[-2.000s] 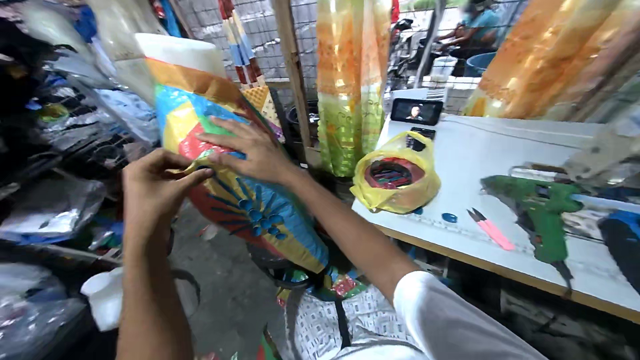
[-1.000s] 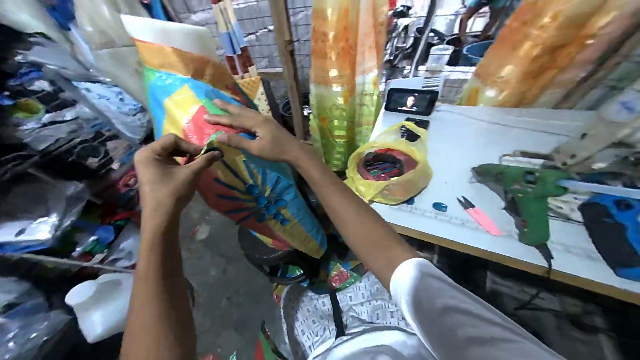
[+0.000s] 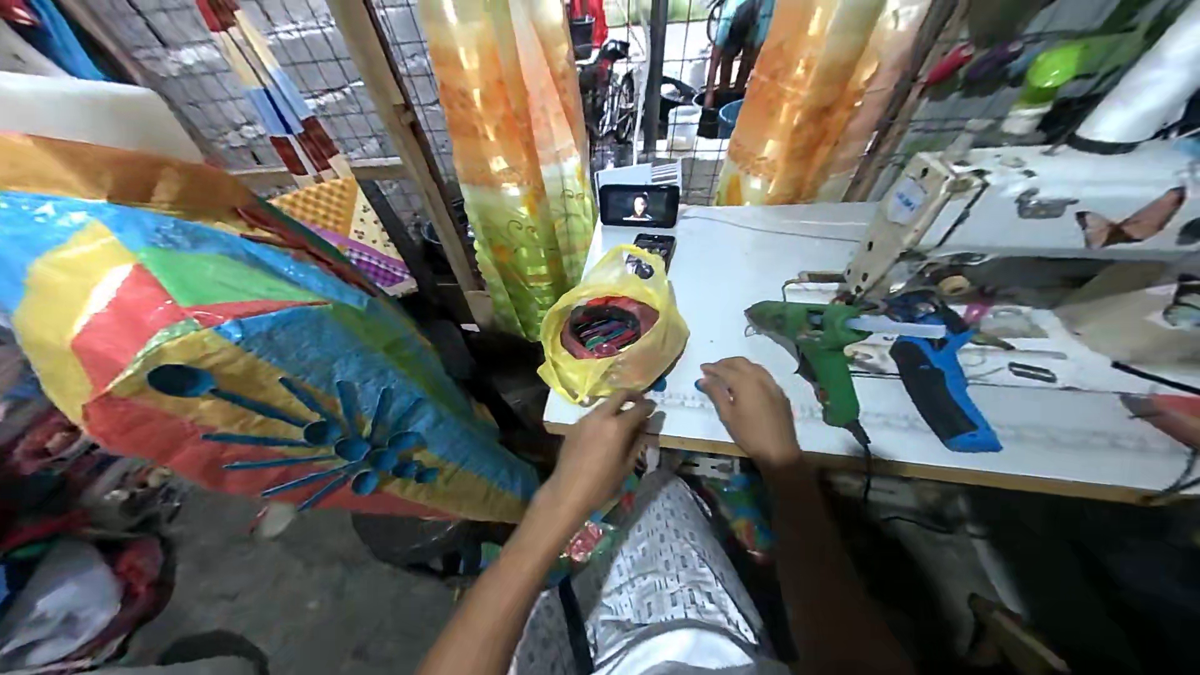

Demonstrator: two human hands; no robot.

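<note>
My left hand [image 3: 605,436] is at the table's front edge, fingers bent, just below a yellow plastic bag [image 3: 656,323] with dark and coloured contents; whether it holds anything is unclear. My right hand [image 3: 753,408] is low over the white table [image 3: 741,253], its fingertips at a small blue piece [image 3: 701,384]. Whether they grip it cannot be told. At the left leans a large form covered in coloured plastic sheet [image 3: 187,300], bearing a burst of blue plastic spoons [image 3: 352,450]. Neither hand touches it.
A green glue gun [image 3: 825,361] and a blue-and-black tool with a pistol grip [image 3: 947,389] lie right of my right hand. A white sewing machine [image 3: 1050,197] stands behind them. Two phones [image 3: 639,205] are beyond the bag. Shiny curtains [image 3: 511,141] hang behind.
Both hands have left the coloured form and moved right to the table's front edge. The pink-handled tool seen there earlier is no longer visible. The view has swung right.
</note>
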